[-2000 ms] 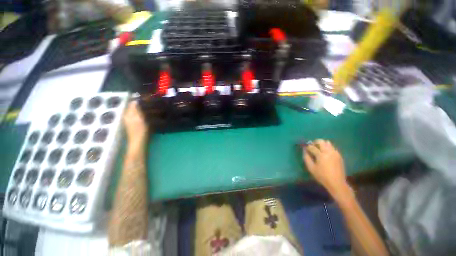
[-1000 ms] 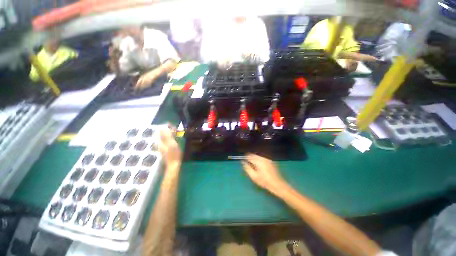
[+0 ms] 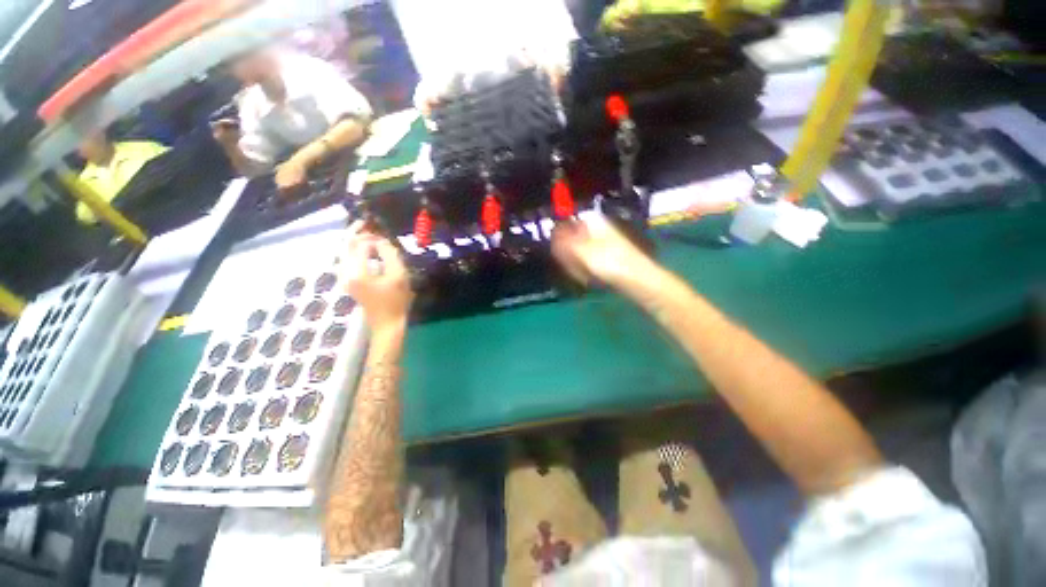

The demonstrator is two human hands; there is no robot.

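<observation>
The black clamping fixture [image 3: 528,287] stands on the green mat, with several red-gripped toggle clamps [image 3: 492,214] in a row; a further clamp at its right end stands with its red tip raised. My left hand [image 3: 379,279] is at the fixture's left end, beside the tray's top corner; its fingers are blurred. My right hand [image 3: 591,250] is at the fixture's right part, below the right red grip; its fingertips are hidden. The white component tray [image 3: 247,495] at left holds rows of dark round units [image 3: 293,452]. I cannot tell whether either hand holds anything.
A second grey-white tray [image 3: 929,172] lies right, past the yellow post [image 3: 843,98]. White wipes [image 3: 799,222] and a small bottle [image 3: 762,181] are near the post. Stacked white trays [image 3: 69,367] stand far left. People in white [image 3: 301,103] and yellow sit opposite.
My right hand has moved from the mat at right to the fixture's front edge, then up onto its right part. My left hand stays by the fixture's left end. The camera view has shifted and tilted.
</observation>
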